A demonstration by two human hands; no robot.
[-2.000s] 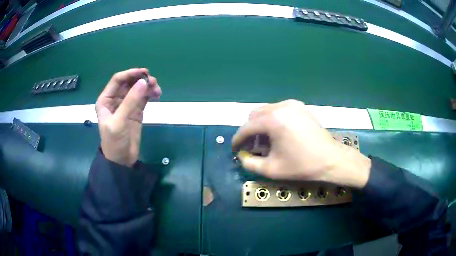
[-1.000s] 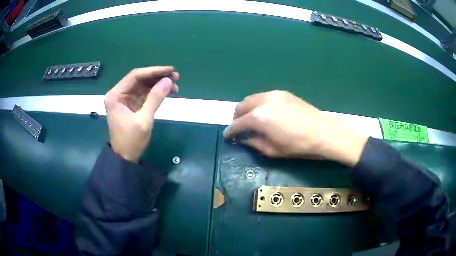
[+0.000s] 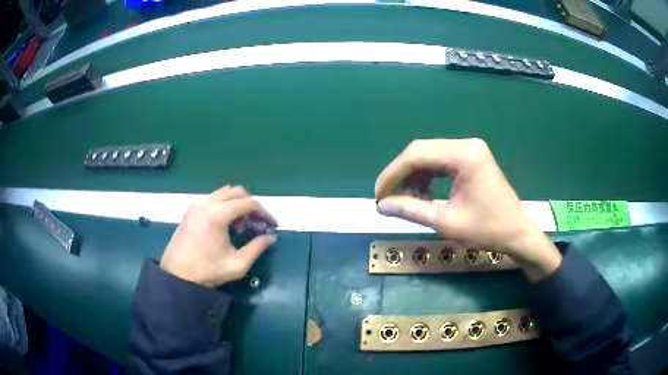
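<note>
My left hand (image 3: 216, 238) has thumb and fingertip almost together around a small silvery component (image 3: 271, 231), partly hidden. My right hand (image 3: 465, 187) pinches a tiny dark component (image 3: 378, 202) above the white rail; little of it shows. Two brass-coloured fixture plates lie on the green bench, an upper one (image 3: 433, 257) and a lower one (image 3: 433, 333), with dark-ringed round holes. My right hand and sleeve hide their right ends. Small round components lie loose, one (image 3: 254, 281) beside my left hand and one (image 3: 356, 298) left of the plates.
A dark grey fixture base (image 3: 127, 156) lies on the belt, another (image 3: 500, 64) on the far rail, a third (image 3: 53, 226) at the bench's left. Stacked dark fixtures (image 3: 73, 83) stand far left, brass-coloured plates (image 3: 581, 17) far right. A green label (image 3: 590, 215) marks the near rail (image 3: 329, 213).
My left hand has moved down and turned inward. My right hand has moved right and up off the bench, uncovering the upper brass plate. The whole view has shifted, so fixed things appear lower.
</note>
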